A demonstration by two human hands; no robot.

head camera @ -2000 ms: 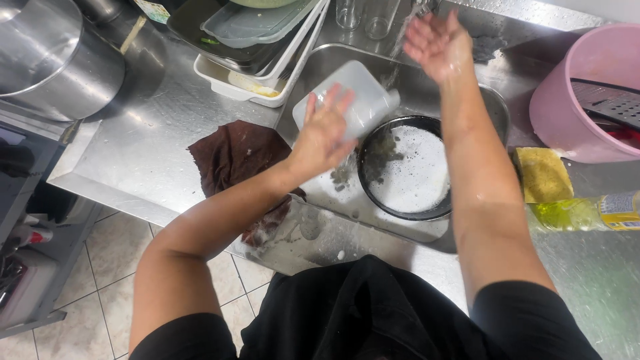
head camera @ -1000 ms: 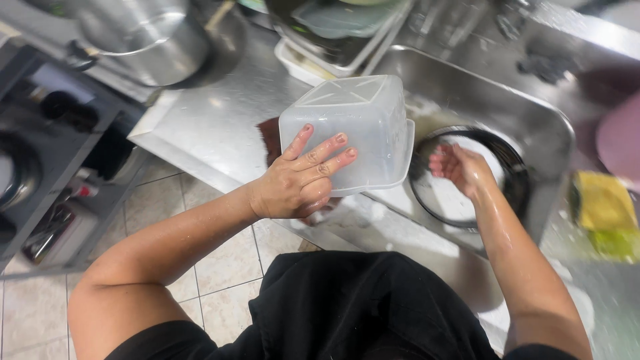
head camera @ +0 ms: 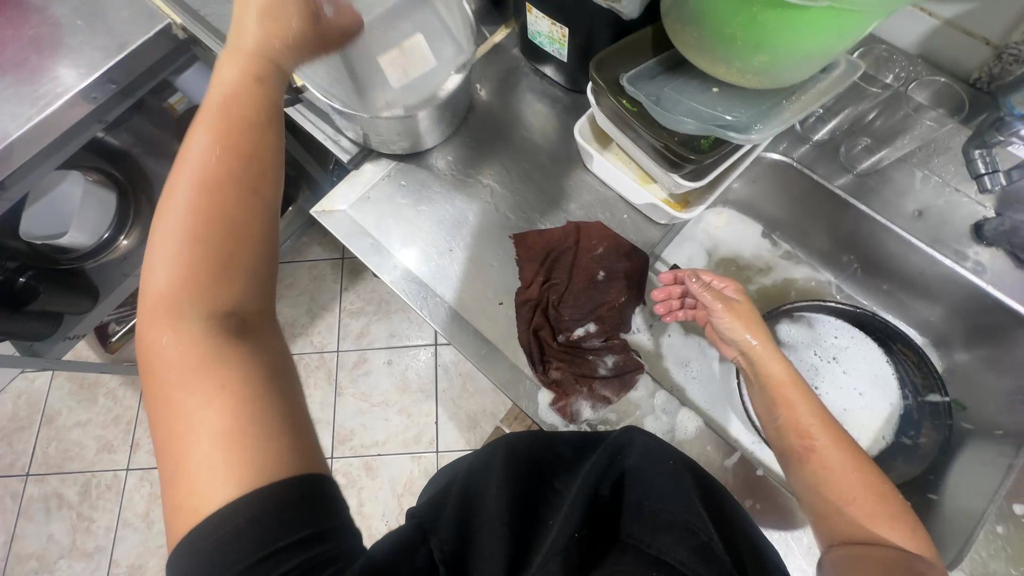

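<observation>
My left hand [head camera: 300,28] is at the upper left, blurred and cut by the top edge, beside a clear plastic container [head camera: 400,60] that sits in a large steel pot [head camera: 412,128]. Whether its fingers touch the container cannot be told. Wet and with fingers apart, my right hand [head camera: 712,312] hangs over the sink's near left edge, holding nothing. Beside it a crumpled dark brown cloth [head camera: 580,296] lies on the steel counter, with suds on it. A round black pan [head camera: 920,400] full of white foam stands in the steel sink [head camera: 872,240].
Stacked baking dishes [head camera: 624,172], a plastic lid [head camera: 720,96] and a green bowl [head camera: 768,40] stand behind the sink's left corner. Drinking glasses [head camera: 904,120] lie near the faucet [head camera: 988,152]. A black container [head camera: 552,48] stands at the back. Shelves with cookware [head camera: 76,216] are at left.
The plastic container has moved from over the sink to the steel pot at the left, and my left hand has moved there too. My right hand is now left of the pan. The view has swung left.
</observation>
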